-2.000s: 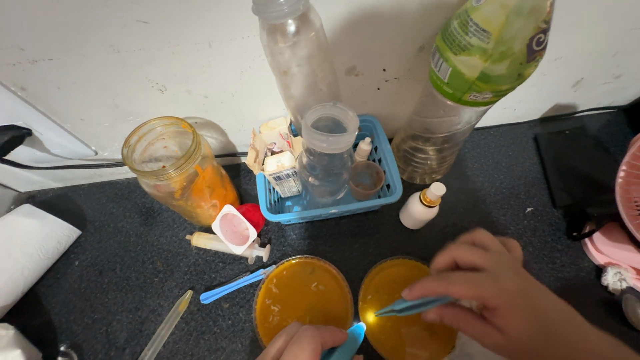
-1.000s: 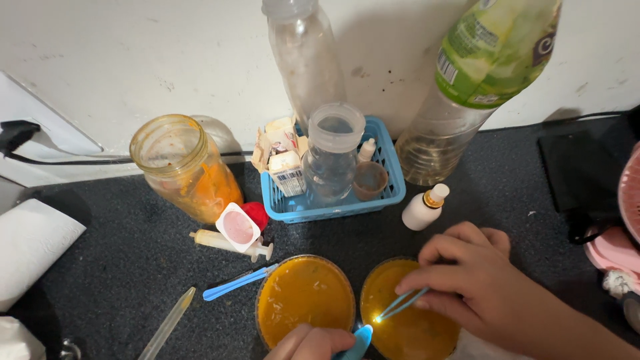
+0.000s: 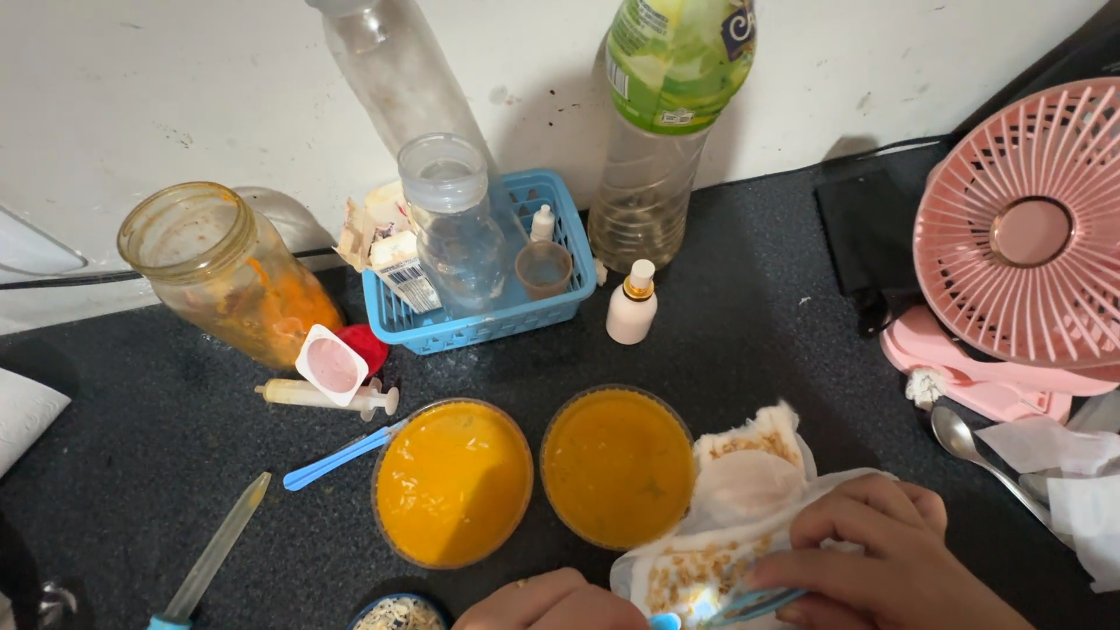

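At the bottom, my right hand [image 3: 866,551] is closed on a pair of blue tweezers [image 3: 757,604], whose tips are over a white cloth or tissue [image 3: 652,569] dotted with small brown-yellow bits. My left hand [image 3: 551,604] grips a small blue light [image 3: 665,621], mostly hidden by the fingers and frame edge; it casts a bright spot near the tweezer tips. Beyond my left hand stand two round clear containers of orange liquid, the left one [image 3: 452,481] with pale bits on its surface and the right one [image 3: 618,465] beside the cloth.
A blue basket [image 3: 481,328] holds a clear bottle and small containers. Around it are a stained glass jar [image 3: 184,236], a large plastic bottle [image 3: 656,175] and a small pump bottle [image 3: 632,306]. A syringe [image 3: 315,394], dropper [image 3: 219,542], pink fan [image 3: 1032,232] and spoon [image 3: 954,433] lie farther out.
My right hand with the tweezers has moved from over the right orange container to the cloth on its right. The light has moved there too. The view has shifted, showing more of the right side.
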